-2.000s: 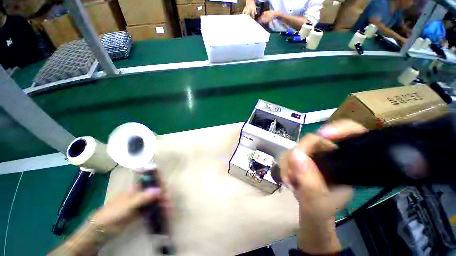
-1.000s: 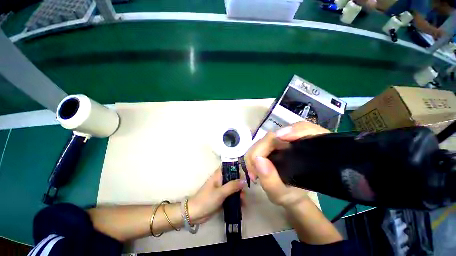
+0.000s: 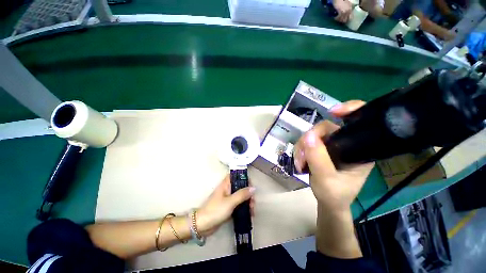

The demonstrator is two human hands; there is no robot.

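Observation:
My left hand (image 3: 226, 202) grips the black handle (image 3: 241, 213) of a hair dryer, whose cream-white barrel (image 3: 246, 157) points its round dark opening up at me. The handle's open inner side faces up and shows small parts. My right hand (image 3: 331, 168) is shut on a thick black electric screwdriver (image 3: 394, 125), held raised at the right. Its tip is hidden behind my fingers, by the screw feeder (image 3: 277, 125). The grey feeder stands on the right of the beige mat (image 3: 160, 160), partly covered by the hand.
A second hair dryer (image 3: 93, 127) lies at the left. A carton (image 3: 415, 169) is at the right, behind the screwdriver and its cable (image 3: 407, 178). A black crate (image 3: 421, 229) is below right. A white bin (image 3: 269, 11) and another person's hand (image 3: 343, 8) are across the green belt (image 3: 160, 64).
My left hand has brought the hair dryer from the left to mid-mat. Since one second ago, my right hand has lifted the screwdriver away from the handle, up and right to the feeder.

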